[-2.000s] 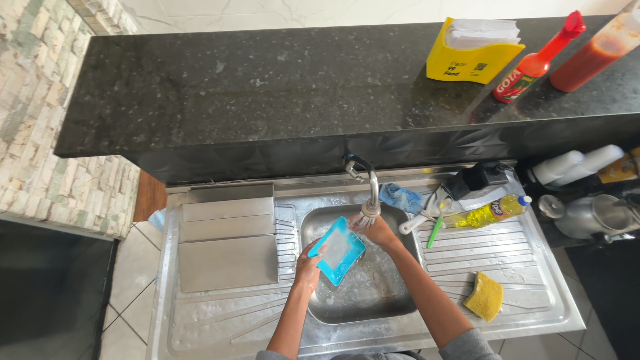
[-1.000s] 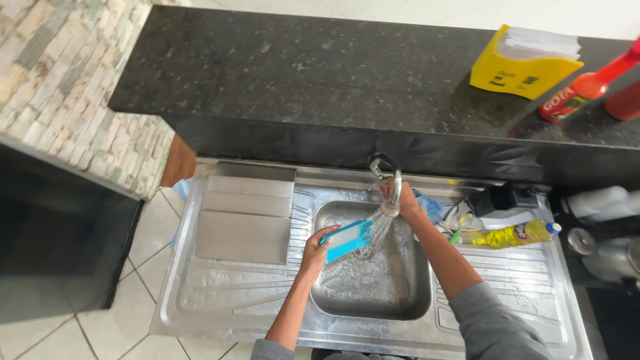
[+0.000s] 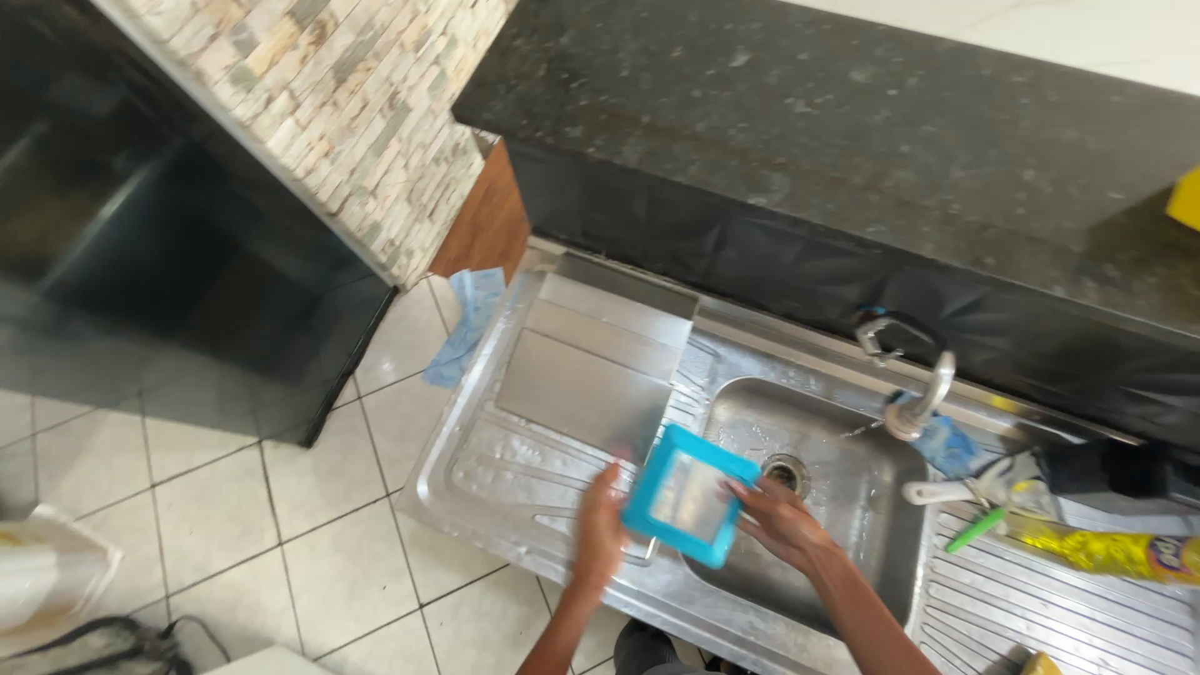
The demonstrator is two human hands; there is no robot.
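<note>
A rectangular lid or shallow tray [image 3: 692, 494], blue-rimmed with a clear middle, is over the left edge of the steel sink basin [image 3: 867, 497]. My right hand [image 3: 783, 525] grips its right side. At its left side is my left hand [image 3: 600, 530], blurred; whether it touches the rim I cannot tell. The faucet [image 3: 928, 394] stands behind the basin, with a thin trickle or droplets near its spout. Flat metal panels [image 3: 586, 384] lie on the left drainboard.
Right of the basin are a blue cloth [image 3: 947, 445], a white-handled utensil [image 3: 937, 492], a green-handled tool [image 3: 975, 530] and a yellow detergent bottle [image 3: 1097, 551]. Another blue cloth [image 3: 467, 328] hangs at the sink's left edge. A dark granite counter [image 3: 797, 122] runs behind.
My right hand has left the faucet and now holds the blue-rimmed piece, which has moved left from the basin. The strong water flow has dropped to a trickle or drops. The view has swung left.
</note>
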